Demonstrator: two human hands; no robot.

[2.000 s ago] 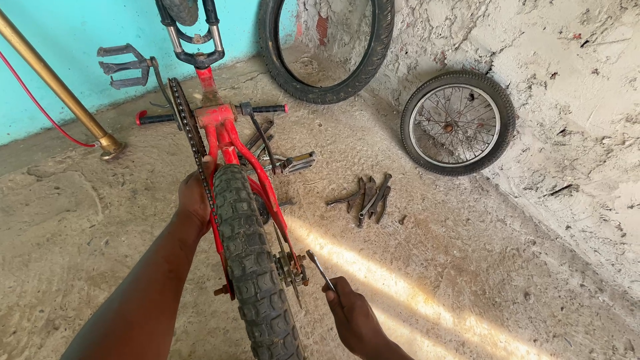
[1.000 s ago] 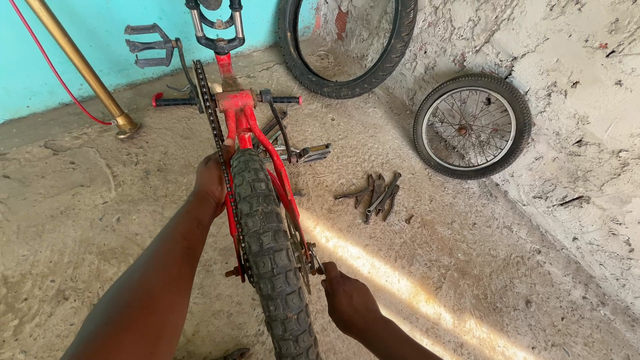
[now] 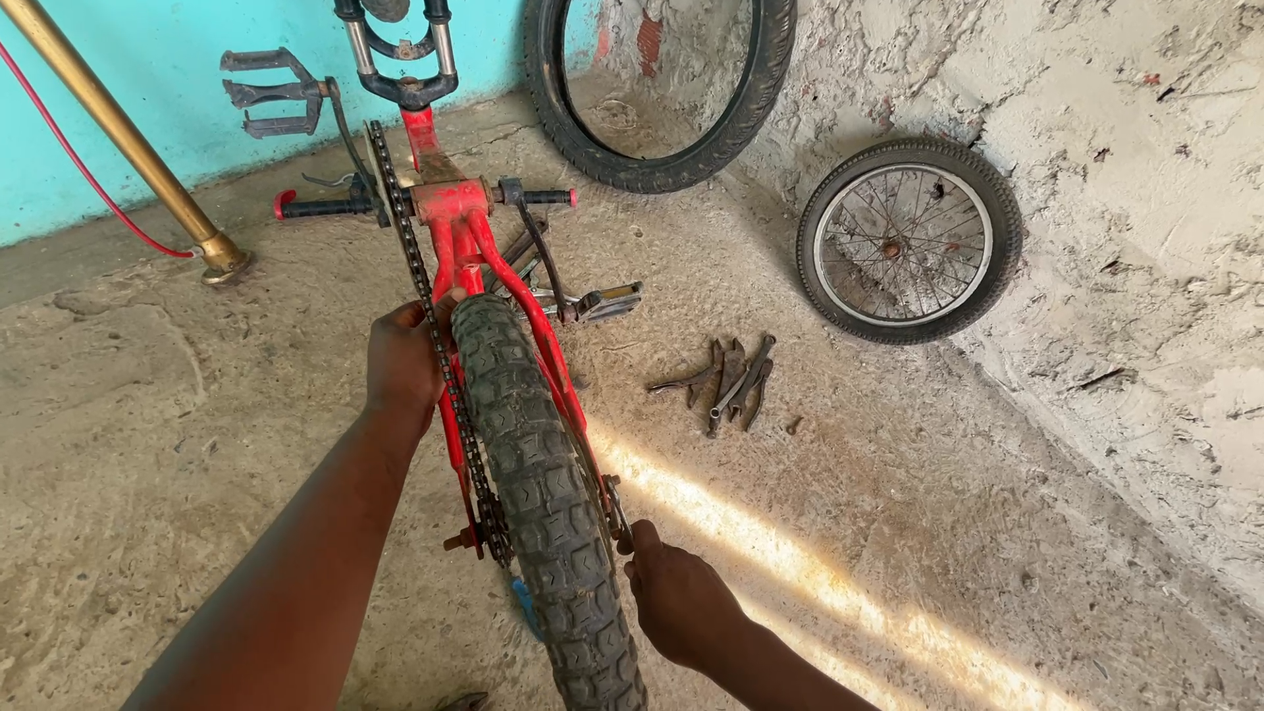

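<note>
A red bicycle frame stands upside down, its knobby rear tire toward me. My left hand reaches through beside the chain and grips the frame near the front of that tire; its fingertips are partly hidden. At the right end of the rear axle, my right hand holds a metal wrench against the axle nut. Most of the wrench is covered by the fingers. On the left side, the rusty axle end sticks out past the frame.
Pliers and wrenches lie in a pile on the concrete floor, right of the bicycle. A spoked wheel and a loose tire lean at the rough wall. A brass-colored pump with a red hose stands at the left.
My right hand has brought the wrench from beside the axle, where it was held apart two seconds ago, onto the axle nut. My left hand stays at the frame.
</note>
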